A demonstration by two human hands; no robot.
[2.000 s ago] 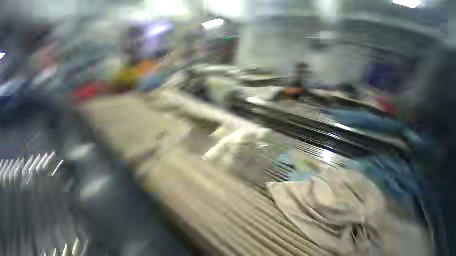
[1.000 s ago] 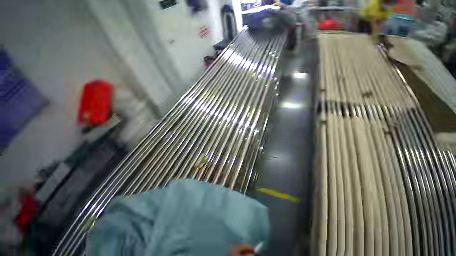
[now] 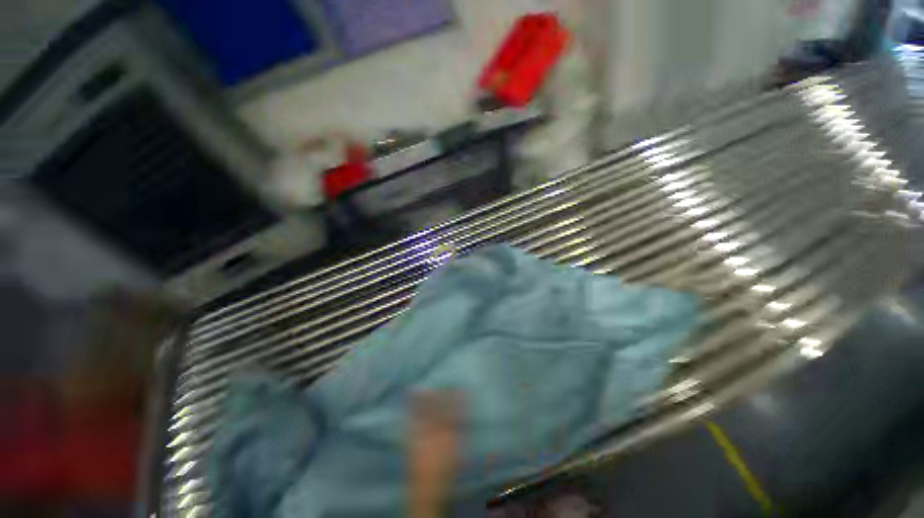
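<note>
A crumpled blue-green cloth (image 3: 507, 349) lies over the polished metal tubes (image 3: 648, 218) in front of me. A blurred, skin-coloured strip (image 3: 436, 450), probably part of one of my hands, shows over the cloth at the bottom centre. I cannot tell whether it is my left hand or my right hand, or whether it grips the cloth. No other hand can be made out.
The tube rack's curved edge (image 3: 167, 405) is at the left, beside a blurred red shape (image 3: 71, 445). A red container (image 3: 524, 59) and a dark-fronted cabinet (image 3: 152, 182) stand behind the rack. A yellow line (image 3: 740, 467) marks the grey floor at the lower right.
My view has swung left, so the beige-covered rack has left the picture. The blue-green cloth appears larger and more spread out, and more of the skin-coloured strip shows.
</note>
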